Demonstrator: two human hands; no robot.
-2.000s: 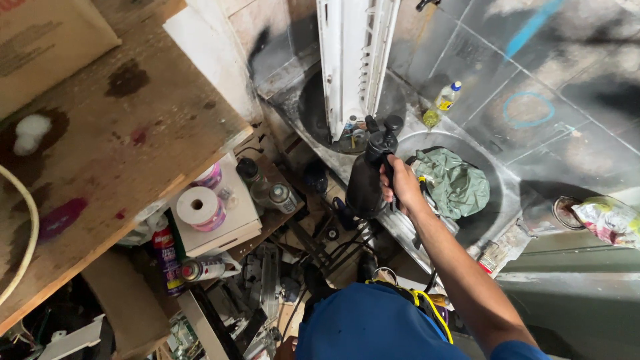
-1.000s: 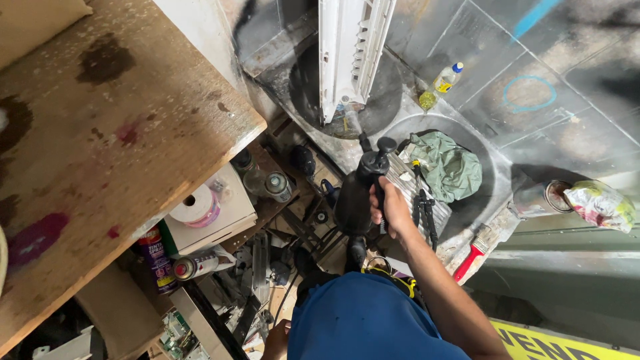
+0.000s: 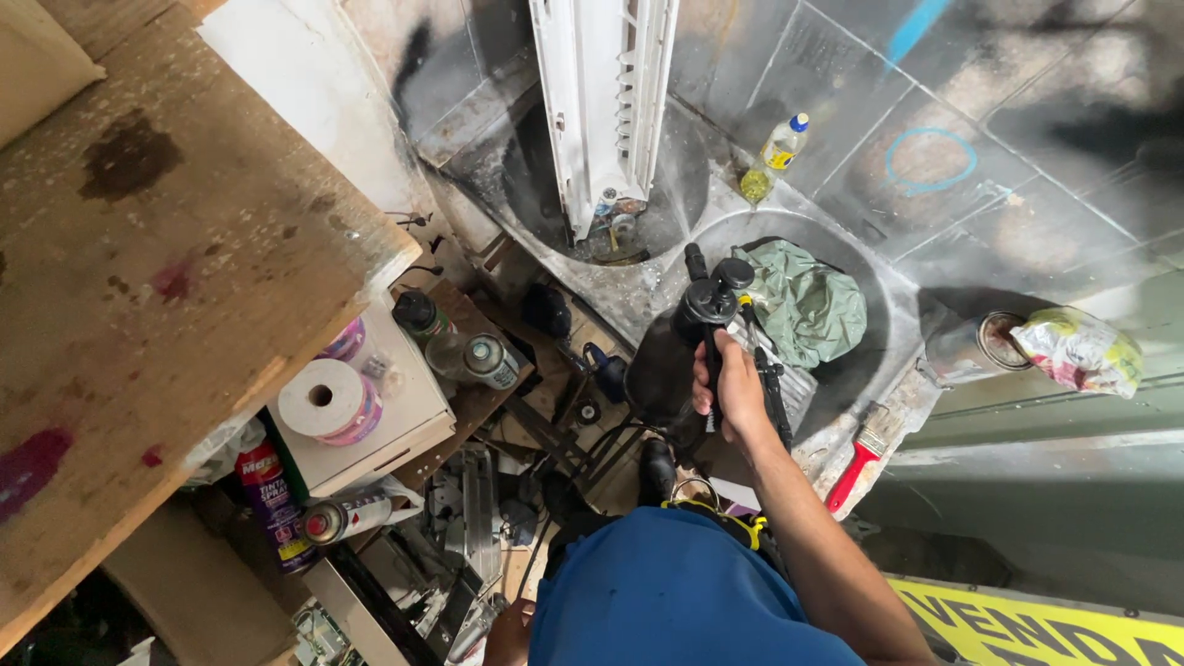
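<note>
My right hand (image 3: 731, 384) grips the handle of a black pump sprayer bottle (image 3: 661, 370), whose nozzle points toward the sinks. A long white slotted panel (image 3: 606, 102) stands in the left sink basin (image 3: 527, 176), with small debris around its lower end. Spray or mist seems to show beside it. In the right basin (image 3: 888, 314) lies a crumpled green plastic bag (image 3: 809, 301) near a ribbed tray and black tool parts. My left hand (image 3: 509, 634) is low beside my blue shirt, mostly cut off by it; whether it holds anything is hidden.
A stained wooden tabletop (image 3: 203, 231) juts in at left. Below it are a paper roll (image 3: 324, 402) on a box, spray cans (image 3: 273, 504) and scrap on the floor. A yellow liquid bottle (image 3: 777, 157), a paint can (image 3: 980, 347) and a red-handled paintbrush (image 3: 860, 462) are around the sinks.
My right hand keeps hold of the black sprayer bottle throughout. The view has shifted somewhat. No other thing has plainly moved.
</note>
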